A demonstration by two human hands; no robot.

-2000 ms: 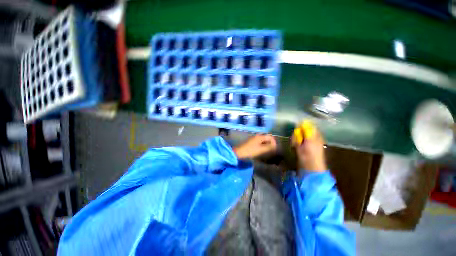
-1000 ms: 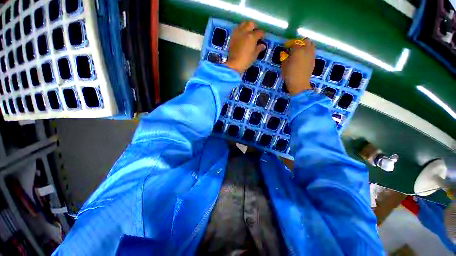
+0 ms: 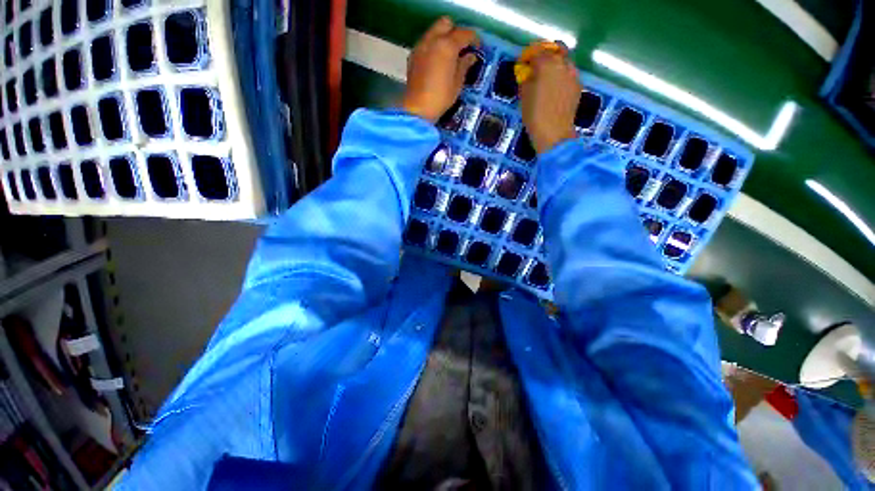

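Observation:
The blue pocket tray lies tilted on the green bench, with small dark glossy pieces in its pockets. My left hand is at the tray's far left corner, fingers bent over a corner pocket; whether it grips a piece cannot be told. My right hand is over the far row, beside my left hand, and pinches a small yellow-orange pad at its fingertips. The right hand and sleeve hide some pockets.
A white pocket tray with dark pieces tops a stack at the left. A small bottle and a pale disc are at the right. A dark tray is at the far right. Metal racks stand at lower left.
Both hands have moved from near the bench edge onto the blue tray's far row, then slightly left. The view has shifted, so the white tray looks larger.

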